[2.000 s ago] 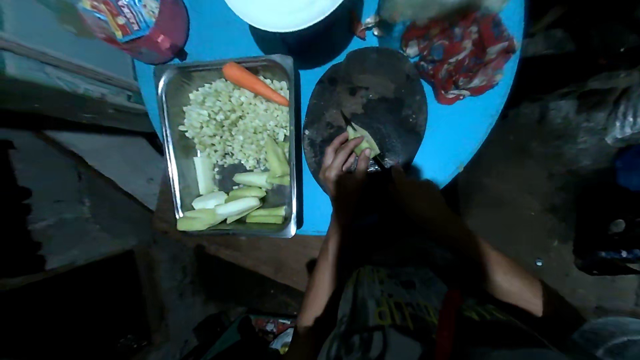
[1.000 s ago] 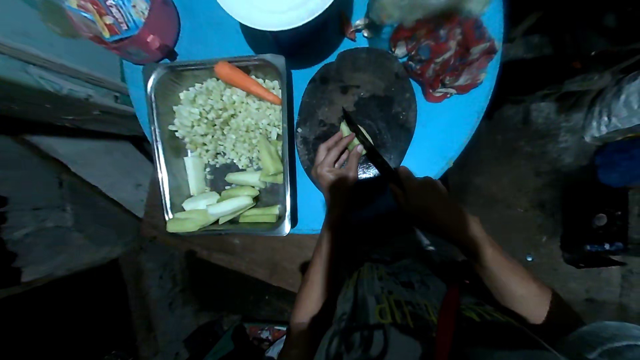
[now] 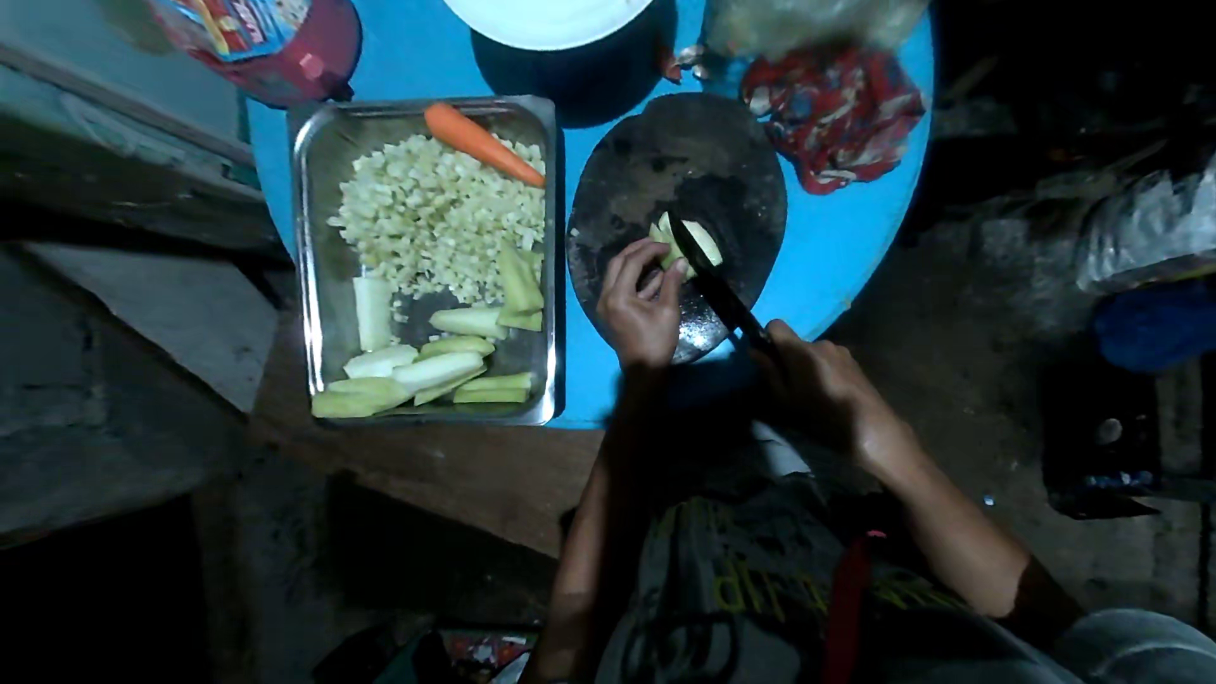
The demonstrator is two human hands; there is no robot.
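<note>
On a dark rounded cutting board (image 3: 655,142) lies a pale green vegetable piece (image 3: 705,243), held by the fingertips of my left hand (image 3: 642,302). My right hand (image 3: 819,380) grips the handle of a dark-bladed knife (image 3: 717,290), whose blade crosses the vegetable. Left of the board stands a rectangular metal tray (image 3: 302,256). It holds diced pale vegetable (image 3: 437,214), a carrot (image 3: 484,144) at the top and several cut lengths of green vegetable (image 3: 446,369) in the lower part.
The round blue table (image 3: 855,247) carries a dark pot with a white top (image 3: 551,21) behind the board. A red patterned plastic bag (image 3: 841,119) lies at the back right, beside a cloudy clear bag (image 3: 807,24). A pink container (image 3: 328,57) stands at the back left.
Between the earlier frames and now, the knife blade has come into clear view across the vegetable, and my right hand has shifted outward from the board. The left hand remains on the vegetable.
</note>
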